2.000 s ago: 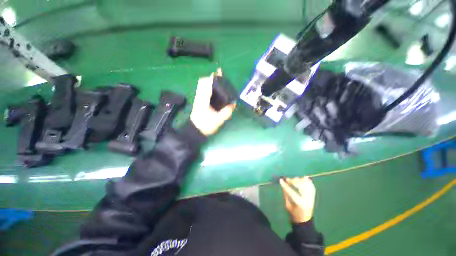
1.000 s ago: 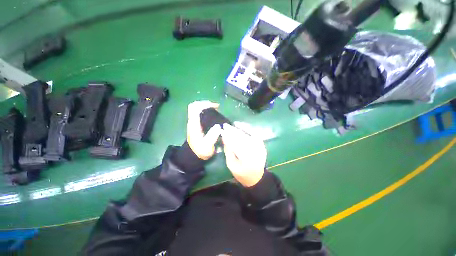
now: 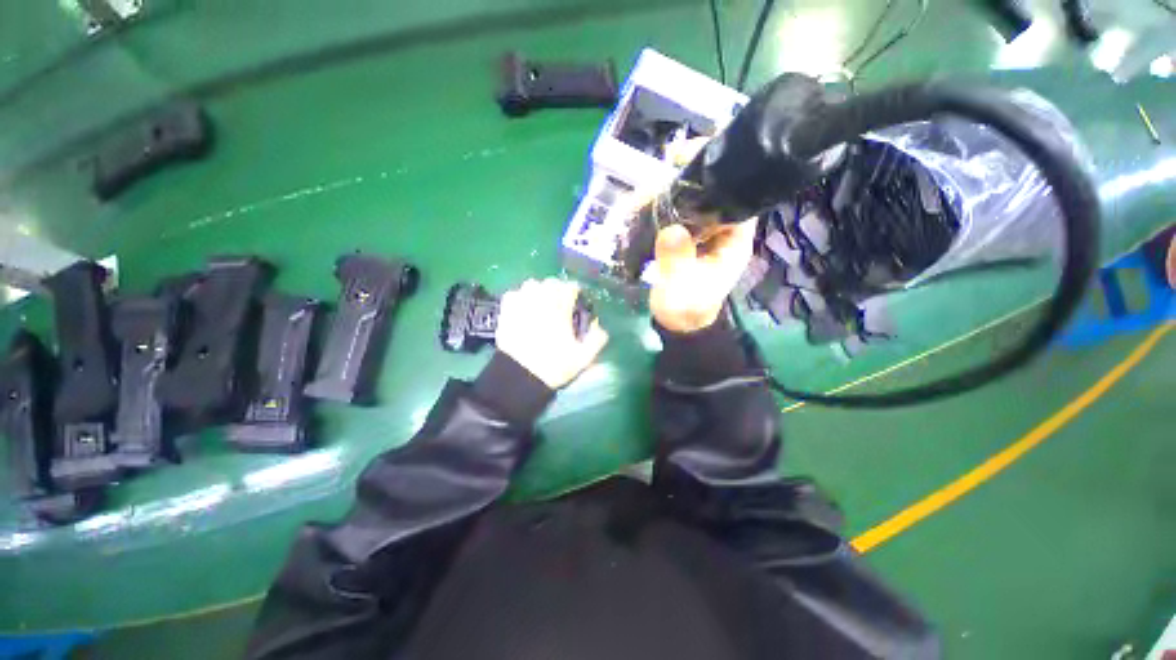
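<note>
My left hand (image 3: 548, 331) is closed around a black handle housing (image 3: 472, 319) on the green worktop; the housing's wider block sticks out to the left. My right hand (image 3: 698, 273) is shut on the lower part of the black electric screwdriver (image 3: 748, 152), at the front of the white-and-silver screw feeder (image 3: 654, 93). The screwdriver is tilted over the feeder and its tip is hidden by blur and my fingers. Several more black housings lie in a row at the left, the nearest one (image 3: 357, 328) beside my left hand.
Small black parts (image 3: 851, 245) lie heaped at the mouth of a clear plastic bag (image 3: 1032, 168), right of the feeder. A thick black cable (image 3: 1077, 245) loops over them and past the worktop's near edge. Single housings lie at the back (image 3: 557, 84) and back left (image 3: 151, 148).
My right hand has left the housing and taken hold of the screwdriver. My left hand has lowered the housing to the worktop, its block end now pointing left. The cable loop now hangs nearer.
</note>
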